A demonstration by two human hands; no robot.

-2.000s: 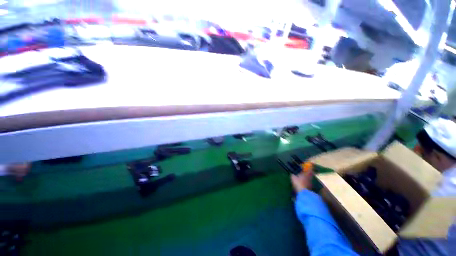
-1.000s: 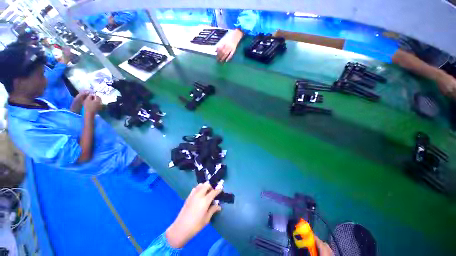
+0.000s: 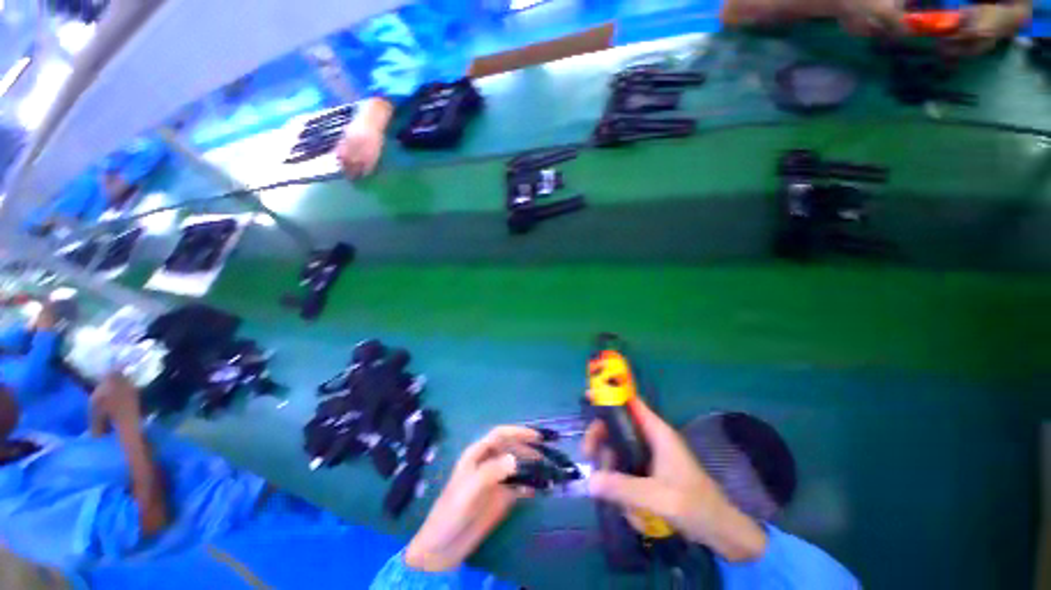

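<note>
My left hand [image 3: 470, 498] is at the bottom centre, its fingers on a small black clamp piece [image 3: 542, 463] with a bright tab. My right hand [image 3: 663, 478] is close beside it, wrapped around the yellow and black electric screwdriver [image 3: 613, 386]. The fingertips of both hands nearly meet at the bright tab. Part of a black bracket body shows under the hands, mostly hidden and blurred. The screwdriver's bit cannot be made out. A dark round screw dish [image 3: 743, 461] sits just right of my right hand.
A heap of clamp pieces [image 3: 371, 417] lies left of my hands, with another heap [image 3: 208, 357] beyond. Part-built brackets [image 3: 534, 190] lie across the green belt [image 3: 692, 302]. A coworker's hand [image 3: 364, 138] is at the far side; another coworker's arm [image 3: 115, 438] is at left.
My left hand has left the heap with a clamp piece and moved right beside my right hand. The screwdriver now stands out higher in view. The camera view has shifted.
</note>
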